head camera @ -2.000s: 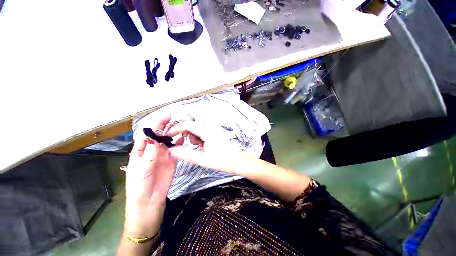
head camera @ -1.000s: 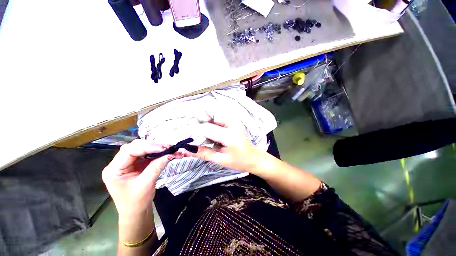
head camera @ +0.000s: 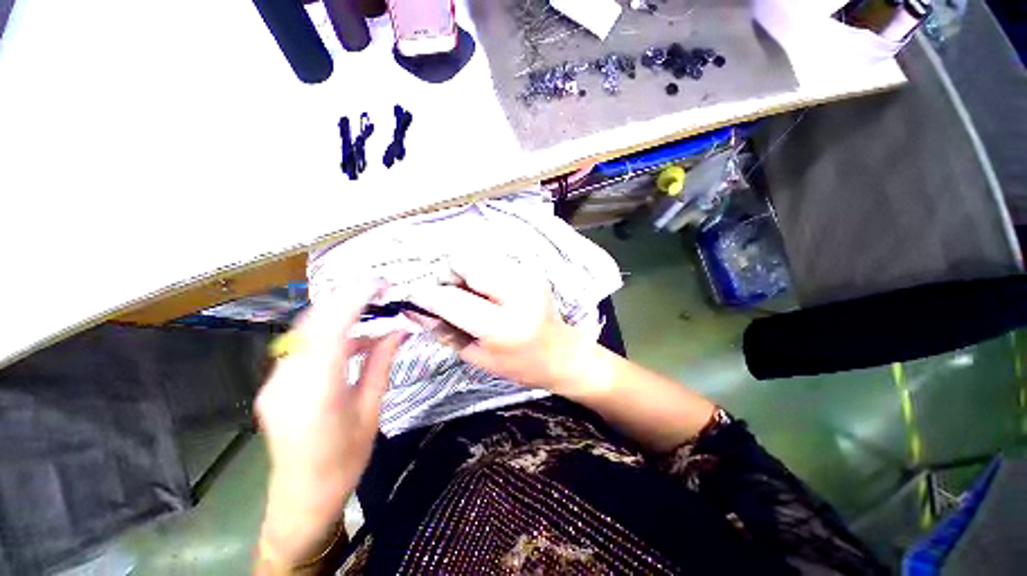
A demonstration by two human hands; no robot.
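Note:
The black loop tab (head camera: 390, 311) is a short dark strip above the striped lap cloth (head camera: 419, 388), between my two hands. My right hand (head camera: 512, 332) has its fingertips closed at the tab's right end. My left hand (head camera: 321, 388) is blurred; its thumb is apart from its fingers, and its fingertips are beside the tab's left end. Whether they hold it cannot be told. No needle or thread can be made out.
Narrow black tabs (head camera: 396, 136) lie on the white table (head camera: 203, 146). Tiny round black pieces (head camera: 682, 61) and silvery pieces (head camera: 554, 82) lie on the grey mat (head camera: 721, 96). Dark cylinders (head camera: 295, 43) and a pink-edged phone (head camera: 423, 25) stand behind.
My left thumb has parted from its fingers, and the hand has turned more upright and blurred. The tab shows less between the hands. My right hand has stayed near the same place.

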